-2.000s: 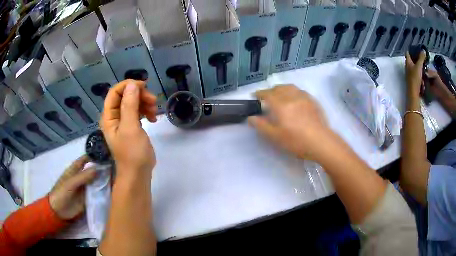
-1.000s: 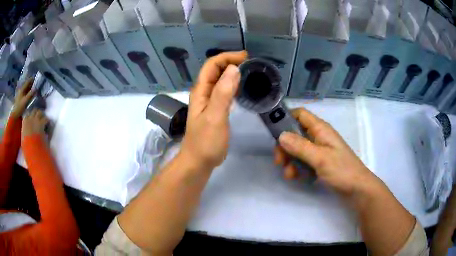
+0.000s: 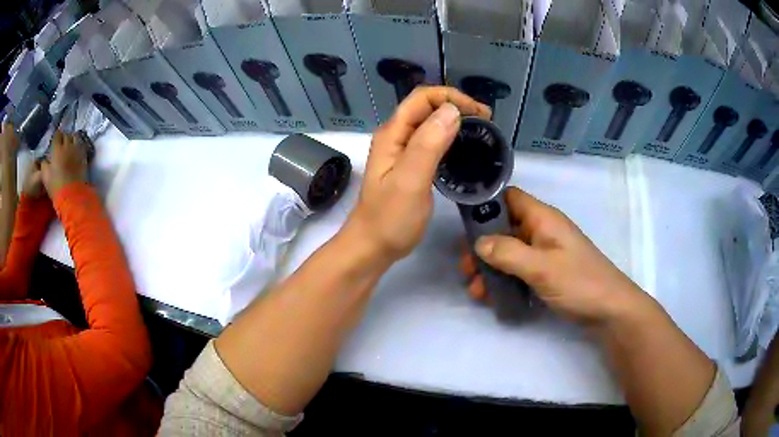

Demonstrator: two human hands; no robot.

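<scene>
A dark grey handheld device (image 3: 487,210) is held up over the white bench, its round ringed head facing me and its handle pointing down. My right hand (image 3: 547,256) grips the handle below the small button area. My left hand (image 3: 408,171) holds the left side of the head, with fingers over its top edge. A second grey device (image 3: 309,169) lies on the bench to the left, its handle wrapped in a white translucent sleeve (image 3: 269,243).
Blue-grey retail boxes (image 3: 565,102) with open white flaps line the bench's far edge. A person in orange sleeves (image 3: 94,256) works at the far left. A bagged device (image 3: 747,265) lies at the right. The white bench (image 3: 410,358) has a dark front edge.
Since two seconds ago, the device has been picked up from the bench into both hands. Over the last second, its handle has turned more upright. The view has swung, and the sleeved device now lies unheld.
</scene>
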